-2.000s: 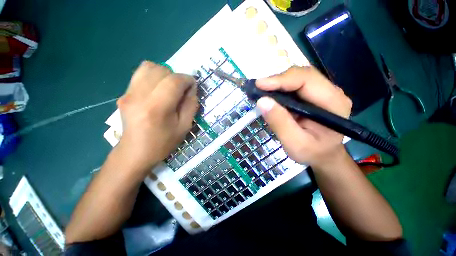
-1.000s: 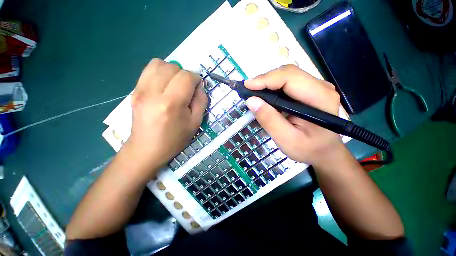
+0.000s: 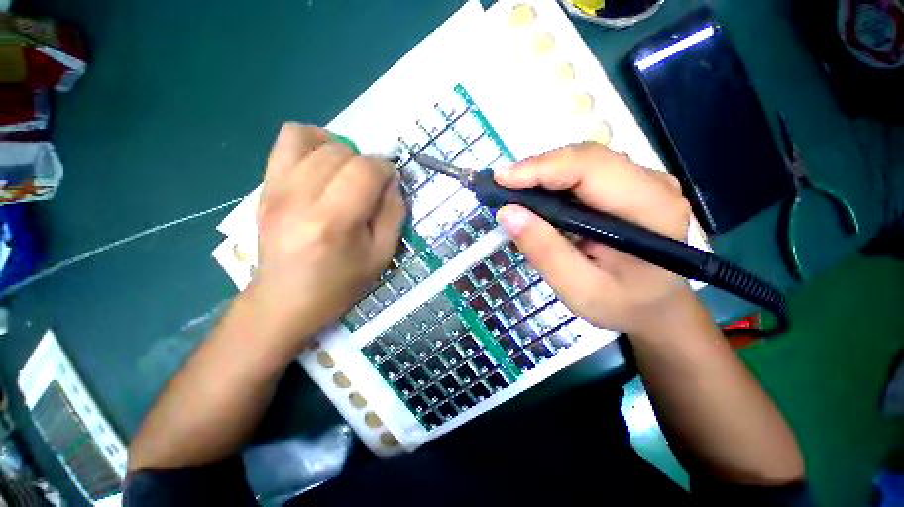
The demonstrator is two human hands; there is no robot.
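Note:
My right hand (image 3: 600, 238) holds the black soldering iron (image 3: 624, 233) like a pen, its metal tip over the upper block of the PCB panel (image 3: 446, 342). My left hand (image 3: 327, 218) is closed on the thin solder wire (image 3: 149, 236), which runs in from the left edge. Its fingertips are close to the iron tip; the wire's end between them cannot be made out. A green band shows at a left finger. The panel's grid of small dark and shiny squares lies in the white pallet (image 3: 406, 74), partly hidden under my left hand.
A black smartphone (image 3: 714, 129) and green-handled pliers (image 3: 798, 198) lie right of the pallet. A second loaded pallet (image 3: 71, 416) lies at lower left. Red and white packages (image 3: 30, 114) stand at the left edge. A round yellow and black item (image 3: 615, 8) is at the top.
The pallet, phone and pliers appear shifted slightly right in view. The iron tip and my left fingertips have moved slightly relative to the panel's upper block. Both hands keep their holds.

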